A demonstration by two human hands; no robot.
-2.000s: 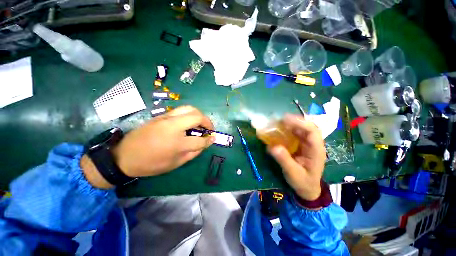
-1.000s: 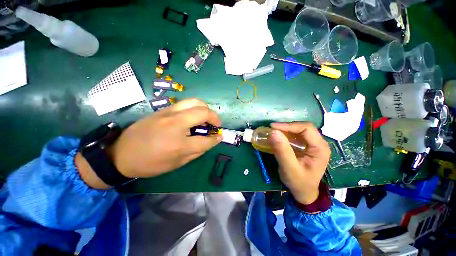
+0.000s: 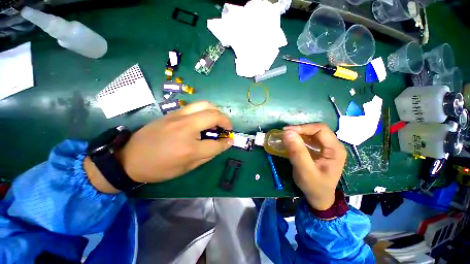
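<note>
My left hand point(image 3: 172, 142) grips a small electronic module point(image 3: 241, 140) by its left part; a pale face and a black part show beyond my fingers. My right hand point(image 3: 314, 160) holds the amber dropper bottle point(image 3: 281, 142) on its side. Its pale nozzle points left and is at the module's right end; whether they touch I cannot tell. An empty black housing frame point(image 3: 231, 174) lies just below the module. A blue screwdriver point(image 3: 274, 171) lies below the bottle.
Flex cable parts point(image 3: 172, 87) and a dotted card point(image 3: 125, 93) lie left. A green circuit board point(image 3: 210, 58), white tissue point(image 3: 250, 33), rubber band point(image 3: 258, 95) and yellow-handled driver point(image 3: 342, 72) lie beyond my hands. Plastic cups point(image 3: 351, 45) and marked dispensers point(image 3: 422, 103) stand right.
My right hand has brought the bottle left and down from a raised, blurred position to the module's right end. My left hand keeps hold of the module. The camera view has shifted.
</note>
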